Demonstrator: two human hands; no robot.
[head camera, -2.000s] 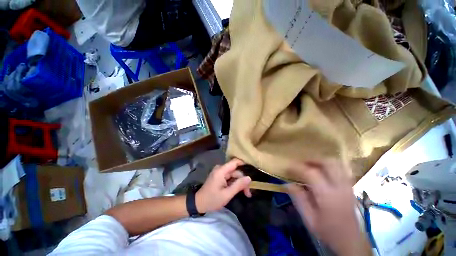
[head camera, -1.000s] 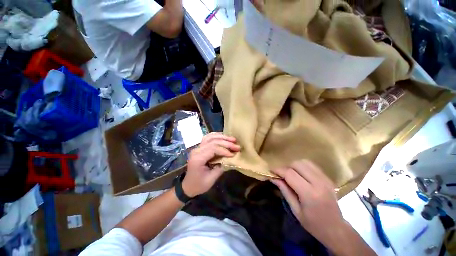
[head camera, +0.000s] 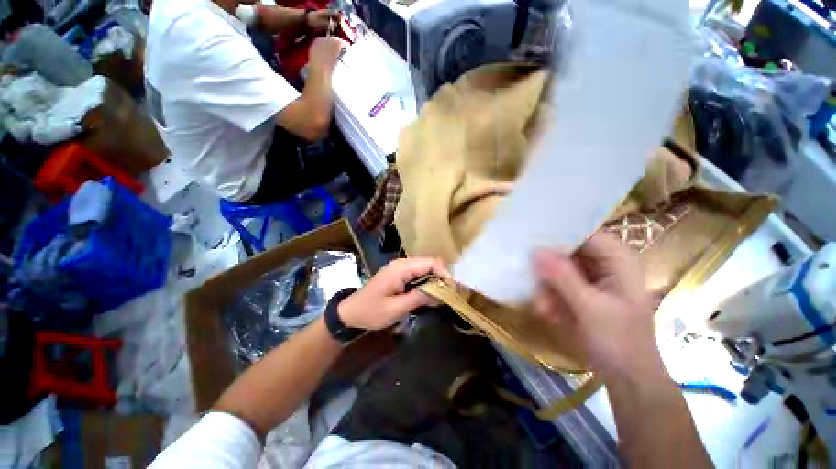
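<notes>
The tan jacket (head camera: 431, 174) lies over the white table's edge, its gold-lined zipper edge (head camera: 500, 341) running along the near side. My left hand (head camera: 394, 291) pinches a corner of that edge, left of centre. My right hand (head camera: 591, 293), blurred, holds the lower end of the long white card pattern (head camera: 596, 137). The card stands raised over the jacket and hides much of it, its lower tip close to my left hand. A loose tan strip (head camera: 573, 399) hangs below the edge.
A sewing machine (head camera: 779, 307) stands at the right, with blue pliers handles (head camera: 706, 390) partly showing near it. An open carton (head camera: 206, 339) with plastic bags is at my left. A person in white (head camera: 215, 92) sits beyond it. Blue (head camera: 101, 247) and red crates are far left.
My right hand has left the zipper edge and taken hold of the card, lifting and turning it more upright. My left hand stays at the jacket corner. The view has tilted up.
</notes>
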